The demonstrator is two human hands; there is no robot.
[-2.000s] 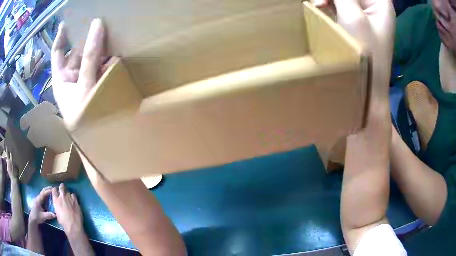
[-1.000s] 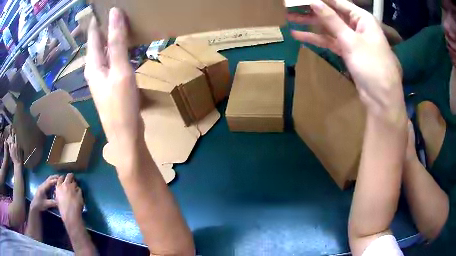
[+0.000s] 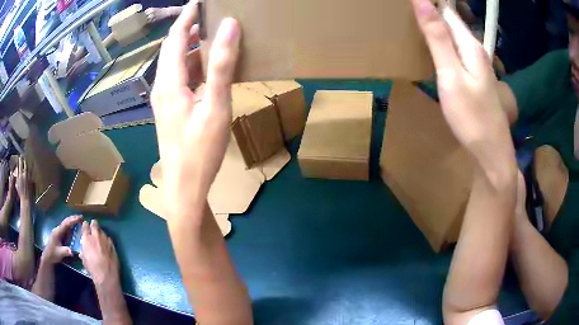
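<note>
A brown cardboard mailer box (image 3: 324,41) is held up at the top centre, cut off by the picture's top edge. A plain flat face of it shows; its lid and inside are hidden. My left hand (image 3: 197,89) grips its left end, thumb on the near face. My right hand (image 3: 460,82) is at its right end, fingers along the edge. Both hands are bare and cut off at the top. Below, an open box blank (image 3: 235,187) lies on the bench under several brown blocks (image 3: 257,130). A closed finished box (image 3: 336,133) lies right of them.
A large brown box (image 3: 425,165) stands tilted by my right forearm. The green bench (image 3: 305,254) curves along the front. At left are a neighbour's open box (image 3: 98,190) and a person's hands (image 3: 95,251). A grey case (image 3: 120,92) is upper left. A person in green sits at right.
The box has come from a tilted, open-side view to a flat face at the top. My left hand has moved right; my right hand has closed onto the box's right end since one second ago.
</note>
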